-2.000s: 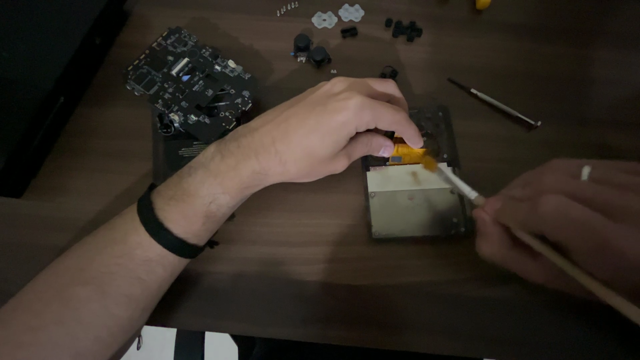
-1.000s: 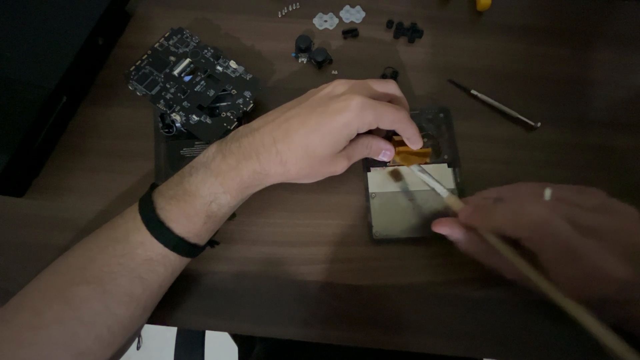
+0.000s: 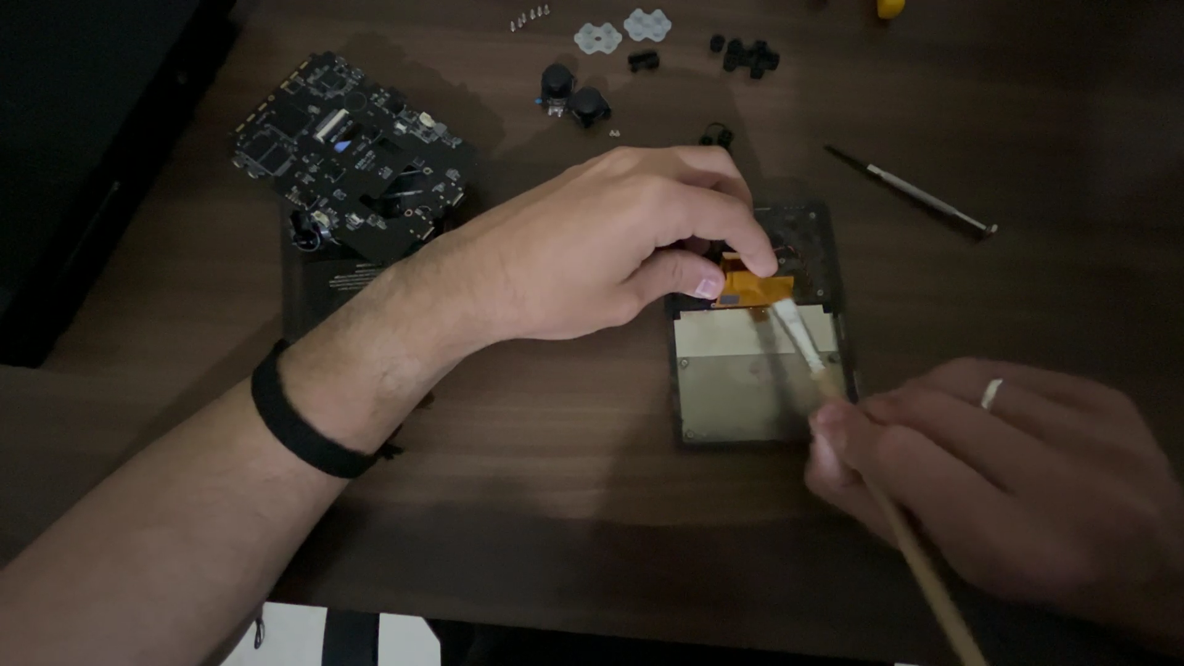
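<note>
My left hand (image 3: 638, 245) rests over the upper left of an opened handheld device's front shell (image 3: 823, 231), thumb and index finger at an orange flat flex cable (image 3: 758, 288). Whether the fingers pinch the cable or only press on it is unclear. Below the cable lies the shell's pale metal plate (image 3: 740, 384). My right hand (image 3: 980, 462), with a ring on one finger, grips a thin wooden-handled brush (image 3: 800, 338). The brush tip is at the lower right edge of the cable, above the plate.
A black circuit board (image 3: 356, 153) lies on a dark back shell (image 3: 301, 277) at the left. Two thumbsticks (image 3: 588, 107), silicone pads (image 3: 647, 25), a black D-pad (image 3: 751, 58) and small screws (image 3: 530, 17) sit at the back. A precision screwdriver (image 3: 925, 196) lies to the right.
The right hand and brush have shifted about over the plate and cable, the brush tip now back at the cable's lower right edge. The left hand has stayed in place.
</note>
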